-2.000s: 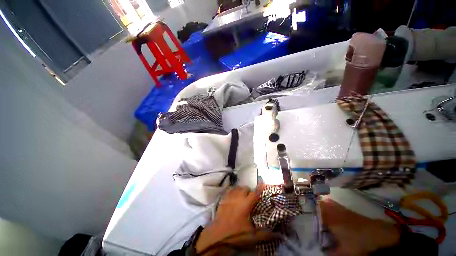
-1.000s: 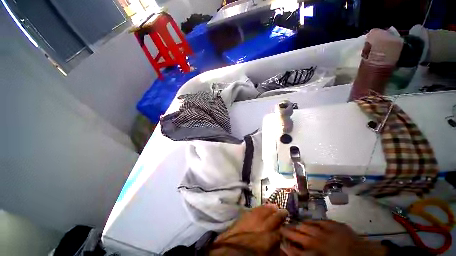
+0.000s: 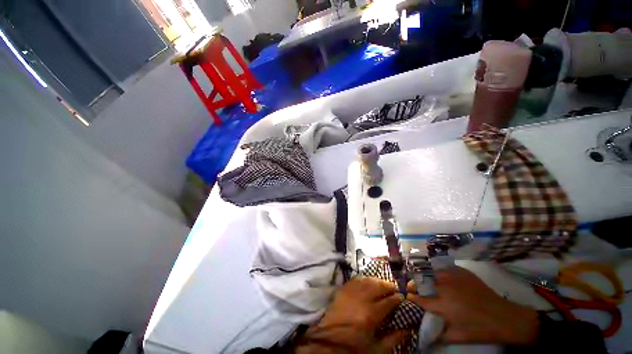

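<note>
Small-checked fabric (image 3: 405,318) lies under the presser foot area of the white sewing machine (image 3: 433,197) and runs towards me. My left hand (image 3: 360,311) presses on it at the left of the needle, fingers bent. My right hand (image 3: 464,308) lies on it at the right, fingertips near the needle. The hands and metal parts hide the needle point. Pale grey-white fabric (image 3: 294,242) with a dark strip (image 3: 341,221) lies bunched left of the machine head.
Orange-handled scissors (image 3: 589,304) lie right of my right hand. Brown plaid cloth (image 3: 530,200) drapes over the machine arm. A dusty pink bottle (image 3: 499,86) stands behind. Dark checked pieces (image 3: 277,169) lie at the table's back left. A red stool (image 3: 222,76) stands beyond.
The checked fabric now shows more between and below my hands. My hands have moved slightly apart since one second ago, when they were close together. The whole view has shifted a little.
</note>
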